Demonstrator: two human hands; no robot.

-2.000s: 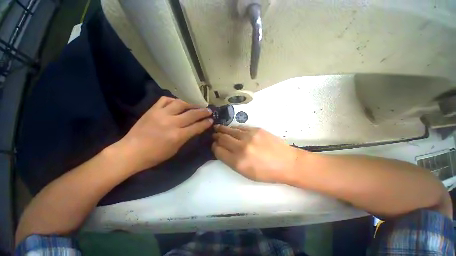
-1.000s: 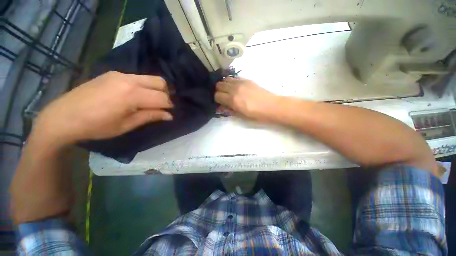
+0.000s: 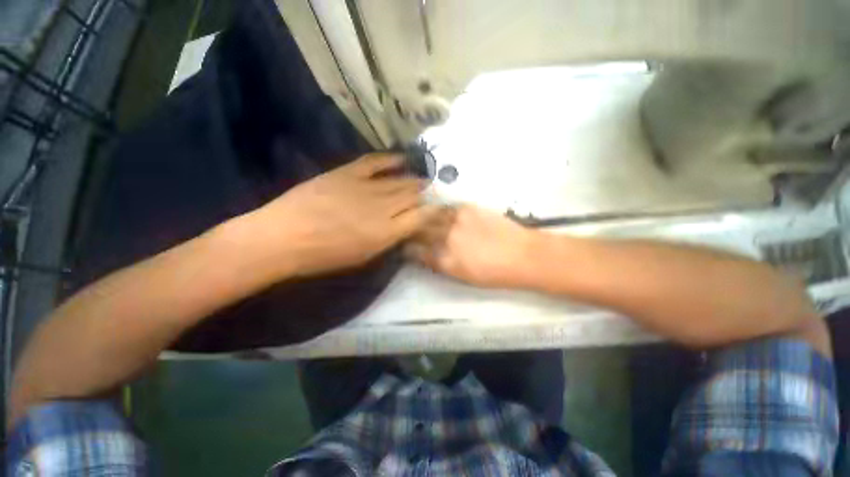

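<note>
The black garment (image 3: 196,177) covers the left side of the white sewing machine bed (image 3: 559,140) and hangs over its front edge. My left hand (image 3: 359,214) lies on the cloth, its fingertips at the cloth edge beside the presser foot area (image 3: 424,163). My right hand (image 3: 471,244) is close in front of the needle area, its fingers bent at the cloth edge and meeting the left fingers. Both hands are blurred. The fingers hide the cloth edge, so the exact grip is unclear.
The cream machine body (image 3: 559,33) crosses the top, with its head coming down behind my fingertips. A blurred machine part (image 3: 708,116) stands at the right. A dark wire rack (image 3: 56,102) is at the far left. The table's worn front edge (image 3: 466,340) runs before my torso.
My left hand has moved right from the middle of the cloth to the needle area, beside my right hand. The garment now lies more spread out at the left. The view has shifted slightly.
</note>
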